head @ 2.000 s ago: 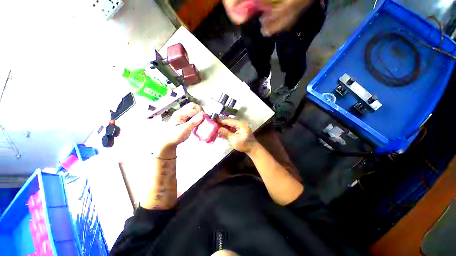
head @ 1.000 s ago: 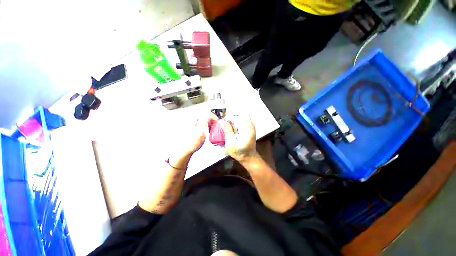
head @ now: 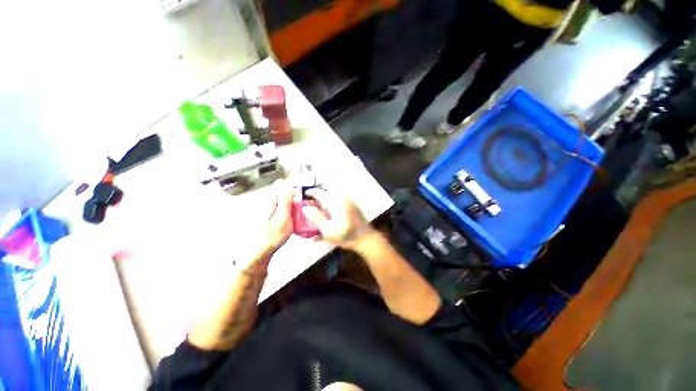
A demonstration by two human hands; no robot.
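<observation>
A pink-red moulded cover (head: 307,219) is between my two hands near the front edge of the white bench. My left hand (head: 281,220) holds its left side. My right hand (head: 340,218) has its fingers on its top and right side. Bright glare washes out parts of both hands. A small grey metal piece (head: 307,177) shows just beyond my fingers; whether it joins the cover is hidden. A silver mould bar with bare metal cores (head: 241,164) lies behind my left hand. Another fixture with two dark red covered cores (head: 274,113) stands behind it.
A green bottle (head: 210,128) lies at the bench back. A black handled item (head: 137,155) and black rounded objects (head: 102,202) are left. A blue tray (head: 491,243) holds a bar and coiled hose at right. A person (head: 465,61) stands beyond. A blue crate (head: 47,226) is far left.
The view has shifted and turned. The cover stays between my hands, with my right fingers now over its top. The person across has moved away from the bench corner since the earliest frame.
</observation>
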